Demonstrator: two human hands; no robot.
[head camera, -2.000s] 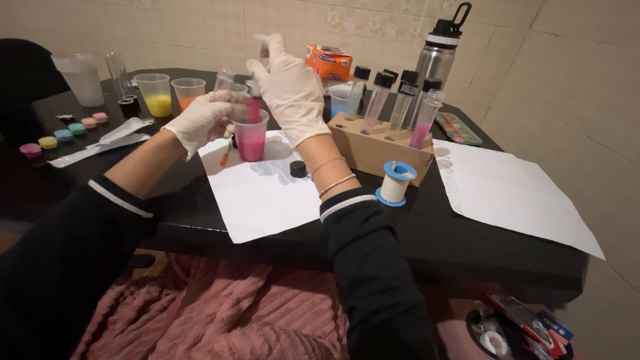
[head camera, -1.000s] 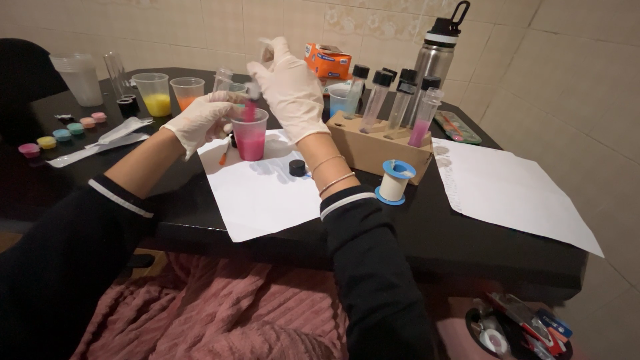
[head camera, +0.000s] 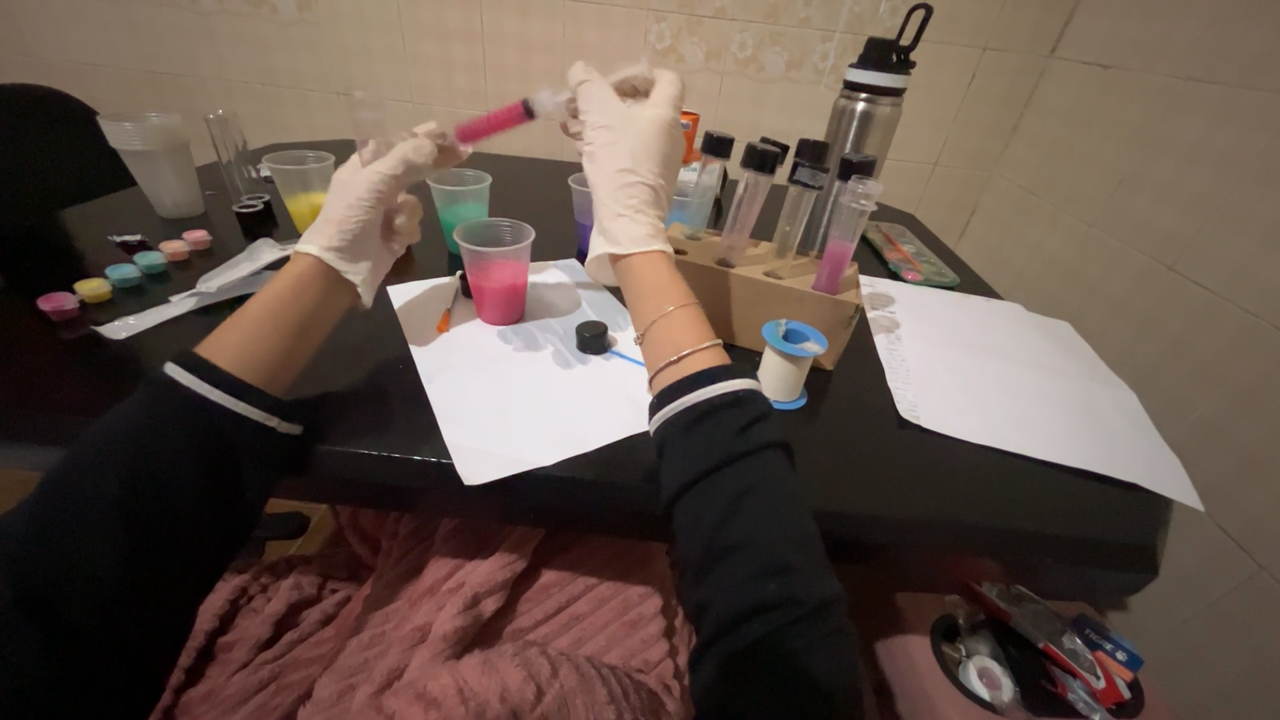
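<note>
Both my hands wear whitish gloves. My right hand (head camera: 628, 150) holds a clear syringe (head camera: 495, 121) filled with pink liquid, tilted, its tip end toward my left hand. My left hand (head camera: 375, 205) is closed round a clear, blurred tube (head camera: 369, 120) and meets the syringe's lower end. Below them a plastic cup of pink liquid (head camera: 496, 285) stands on white paper (head camera: 540, 410). Near it lie a black cap (head camera: 592, 338) and an orange-tipped brush (head camera: 447, 312). Test tubes with black caps stand in a cardboard rack (head camera: 760, 310); one uncapped tube (head camera: 838, 250) holds pink liquid.
Cups of yellow (head camera: 305, 200), green (head camera: 461, 215) and purple liquid (head camera: 584, 215) stand behind. Small paint pots (head camera: 123, 275) and plastic-wrapped items (head camera: 220, 285) lie left. A tape spool (head camera: 788, 370), a steel bottle (head camera: 855, 140), a paint palette (head camera: 910, 255) and another paper sheet (head camera: 1020, 380) are right.
The syringe has come up out of the pink cup and is now tilted above it. My left hand has moved away from the cup's rim, up and to the left.
</note>
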